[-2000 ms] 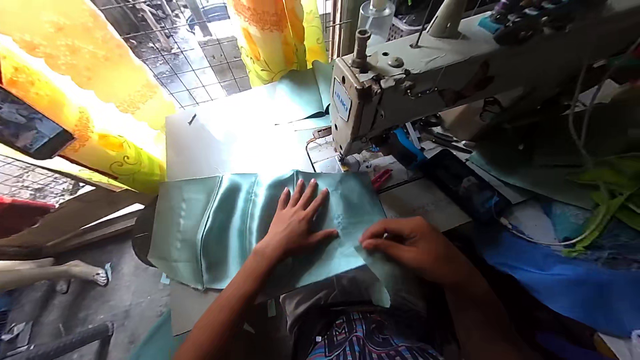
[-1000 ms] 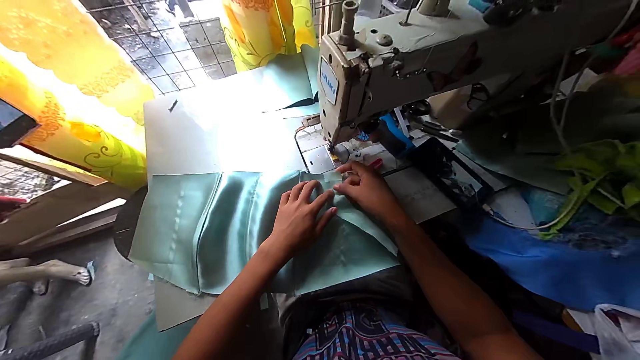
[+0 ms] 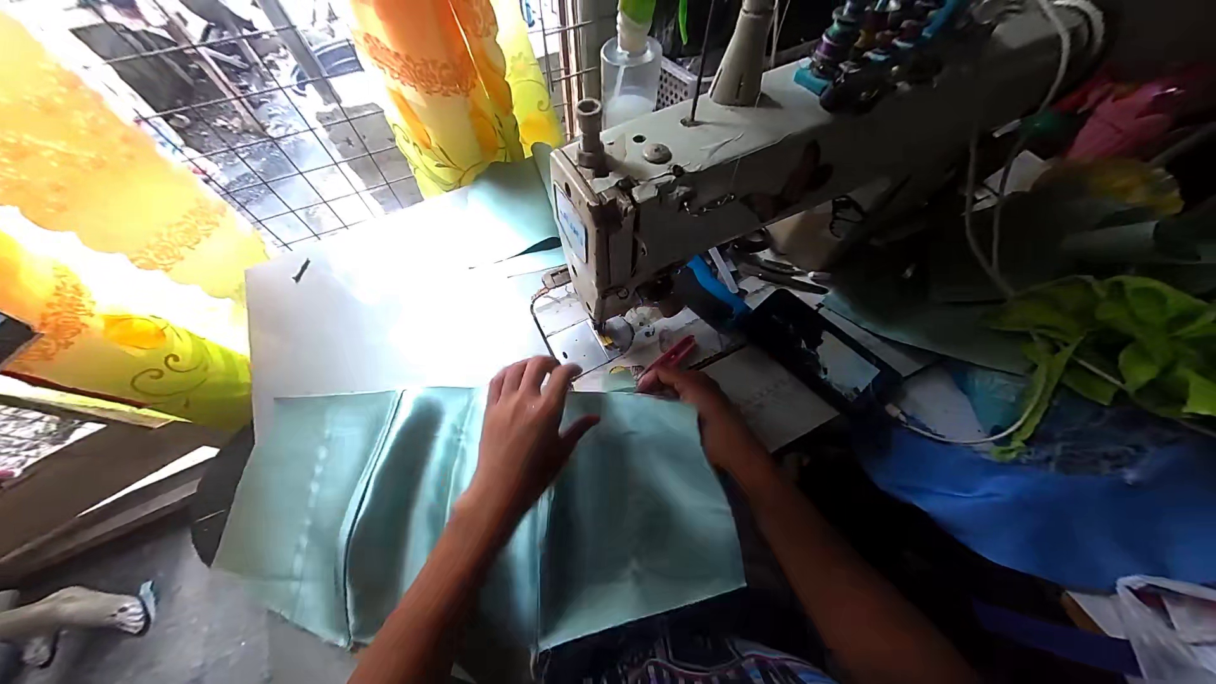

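Observation:
A pale green satin cloth panel (image 3: 636,513) with stitched vertical seams lies over the front of the white sewing table (image 3: 380,313). My left hand (image 3: 532,418) rests near its upper edge, fingers bent and thumb apart; whether it pinches the cloth I cannot tell. My right hand (image 3: 679,385) is at the panel's upper right, its fingertips at a small red tool (image 3: 670,353), perhaps thread snips; its grip is partly hidden. Just beyond both hands stands the sewing machine's head (image 3: 594,228), with its needle and presser foot (image 3: 605,334) above the metal plate.
Right of the needle lie a blue-handled tool (image 3: 712,290) and a phone (image 3: 817,347) with a white cable. Leafy greens (image 3: 1130,351) and blue cloth (image 3: 1007,503) are at the right. Behind the table hang yellow-orange curtains (image 3: 427,85) before a wire grille. More green cloth (image 3: 513,204) lies beside the machine.
My right hand has moved from the cloth to the red tool beyond its upper edge. The panel's right part, folded over one second ago, now lies spread out.

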